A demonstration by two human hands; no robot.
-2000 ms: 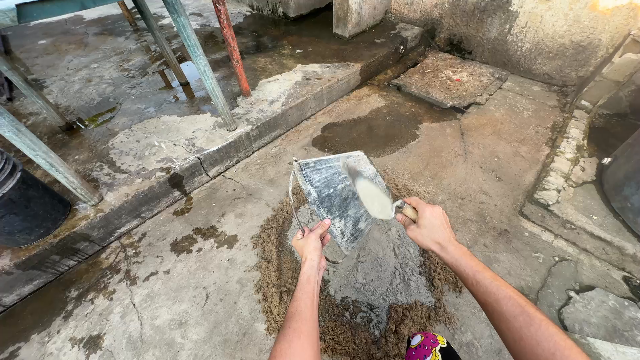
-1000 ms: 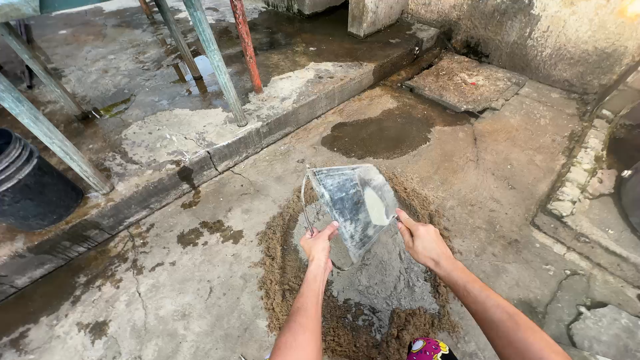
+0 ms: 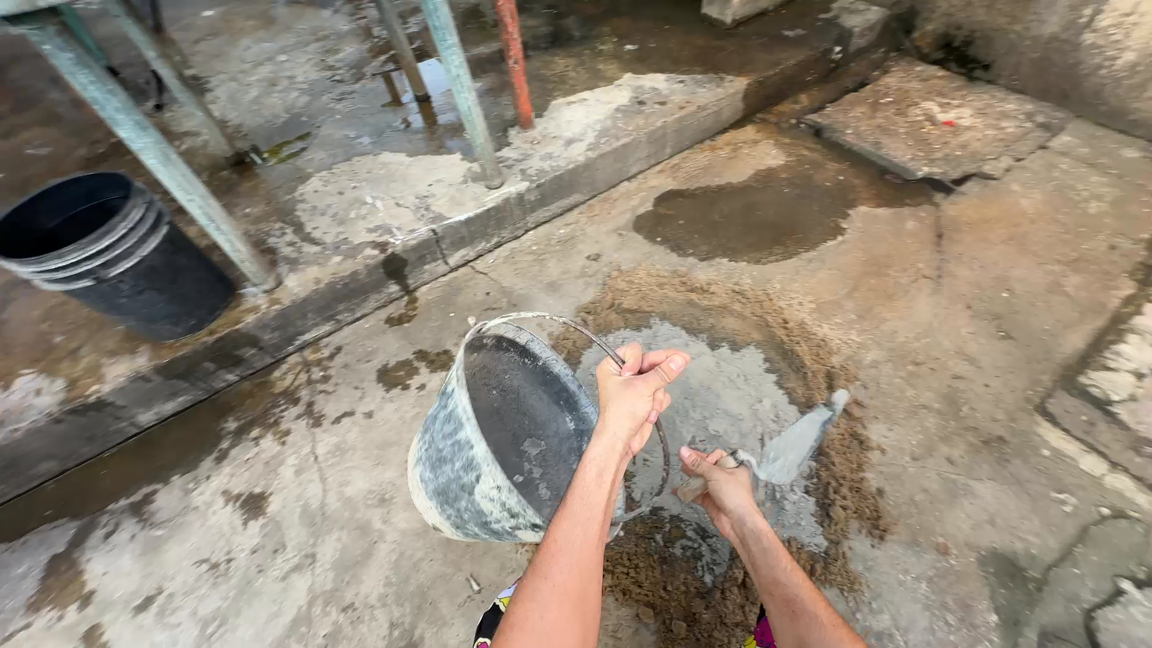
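Observation:
My left hand (image 3: 634, 391) grips the wire handle of a cement-smeared bucket (image 3: 477, 450), which tilts with its mouth toward the right. Some grey residue shows on the bucket's dark inside. Lower right of that hand, my right hand (image 3: 720, 490) is closed on the handle of a mason's trowel (image 3: 796, 441), its grey-coated blade pointing up and to the right. Beneath both hands lies grey cement powder (image 3: 720, 387) within a ring of brown sand (image 3: 765, 315) on the concrete floor. The bucket and my forearms hide part of the ring.
A black bucket (image 3: 153, 270) stands on the raised slab at left, beside green legs (image 3: 459, 90) and a red leg (image 3: 513, 63). The slab's concrete edge (image 3: 540, 198) crosses diagonally. Beyond the sand are a wet patch (image 3: 747, 216) and a concrete cover (image 3: 936, 121).
The bucket has moved left from over the cement powder, and its open mouth now shows. My left hand has shifted onto its wire handle. The trowel has come away from the bucket, still in my right hand.

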